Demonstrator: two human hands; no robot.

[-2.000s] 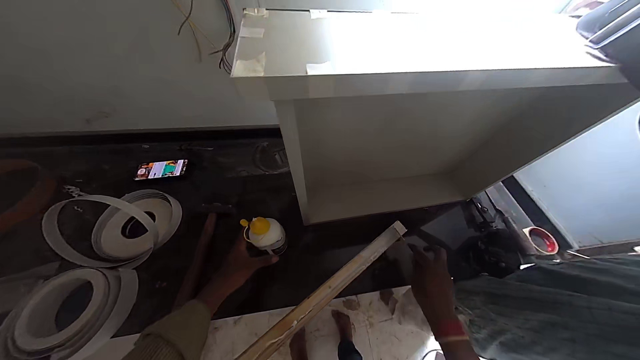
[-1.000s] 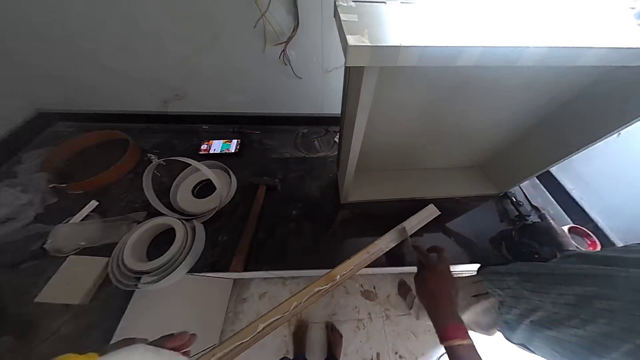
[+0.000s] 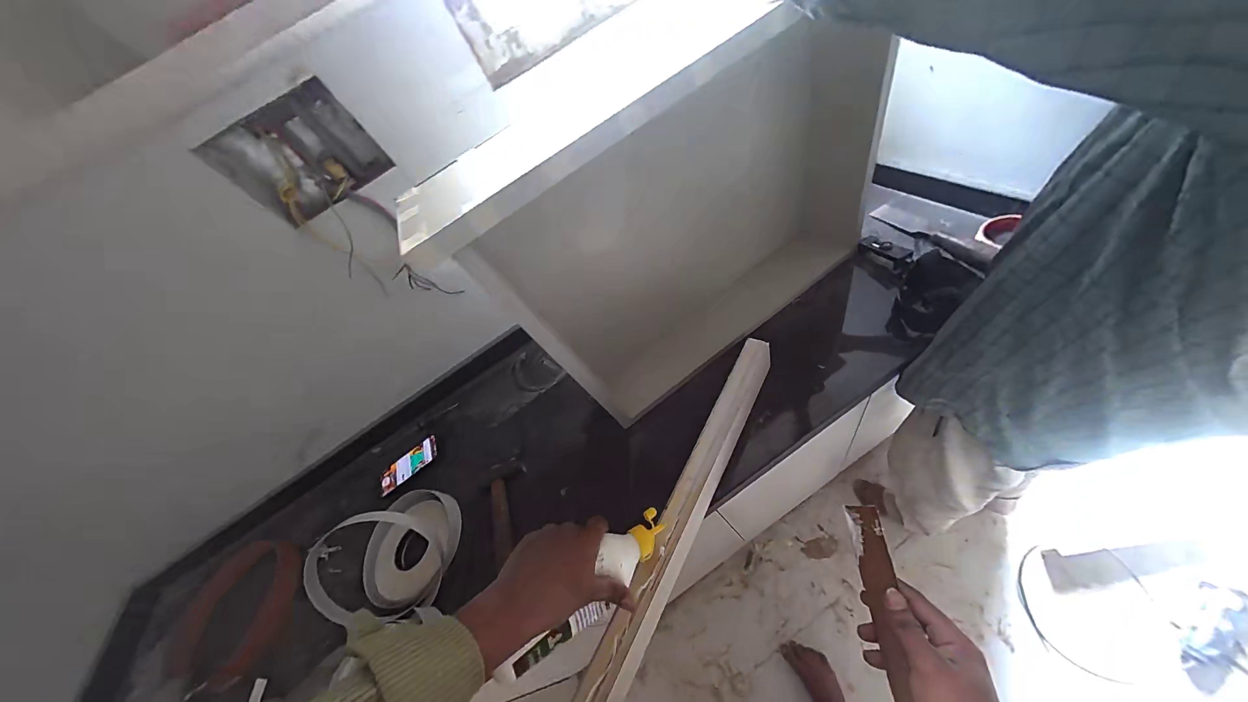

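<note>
My left hand (image 3: 551, 575) grips a white glue bottle (image 3: 616, 558) with a yellow cap, tilted with its nozzle at the edge of a long pale wooden strip (image 3: 717, 429). A line of glue shows along the strip, which slants from the bottom of the view up to the dark counter. In my right hand (image 3: 921, 639) is a thin brown strip (image 3: 875, 561) with whitish residue at its tip, held upright over the floor, right of the wooden strip.
An open white cabinet box (image 3: 673, 214) stands on the dark counter (image 3: 585, 448). Around it lie a phone (image 3: 409, 466), a hammer (image 3: 501, 517), white edge-band rolls (image 3: 414, 556), a brown band roll (image 3: 239, 614) and a black bag (image 3: 931, 292). A person in a green garment (image 3: 1102, 292) stands right.
The glue bottle, at the lower left edge one second ago, is now at the wooden strip in my left hand. The brown strip now shows clearly in my right hand. The view has turned strongly.
</note>
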